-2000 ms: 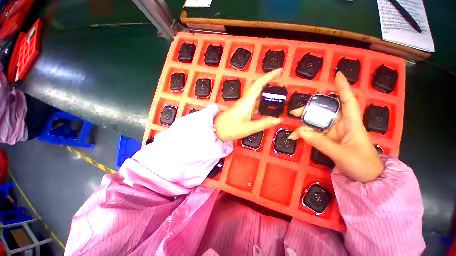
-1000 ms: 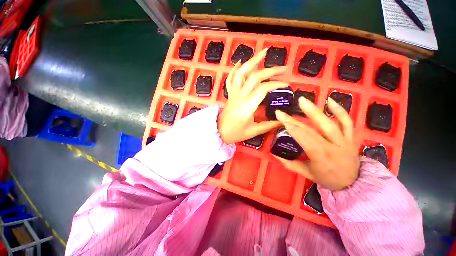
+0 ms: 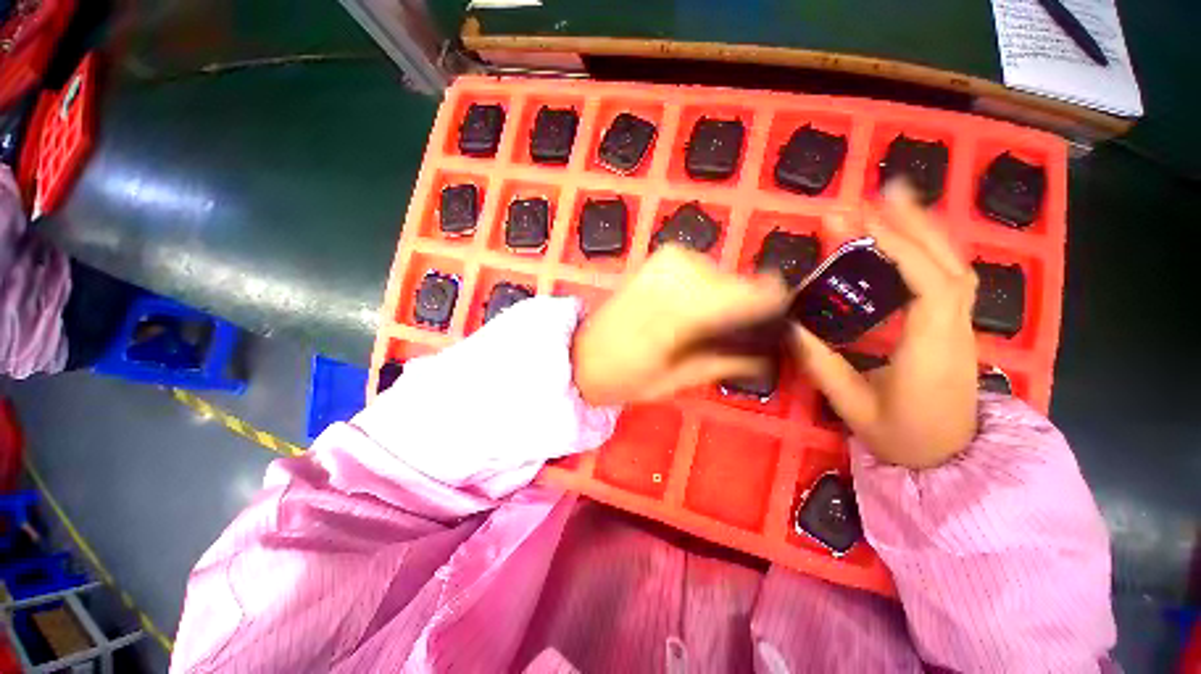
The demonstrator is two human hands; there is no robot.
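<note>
The red tray (image 3: 424, 198) lies in front of me, with black strapless smartwatches in many of its square pockets, mostly back side up. My right hand (image 3: 922, 345) holds a smartwatch (image 3: 854, 292) by its edges above the tray. Its lit black screen shows white and red text. My left hand (image 3: 674, 323) is blurred above the tray, left of that watch. A dark, blurred watch (image 3: 732, 332) is between its fingers and thumb; its screen cannot be read. My hands and the watches hide some middle pockets.
Two bare pockets (image 3: 728, 477) show in the near row. A wooden-edged board (image 3: 790, 69) runs behind the tray, with paper (image 3: 1058, 66) and a black pen (image 3: 1073, 29) at the right. Another red tray (image 3: 63, 138) and a person's sleeve (image 3: 29, 292) are at the far left; blue crates (image 3: 178, 345) stand below.
The right hand now holds a watch with its text screen towards me, raised from its lower position. The left hand has moved down and turned, uncovering upper pockets. The view has shifted slightly.
</note>
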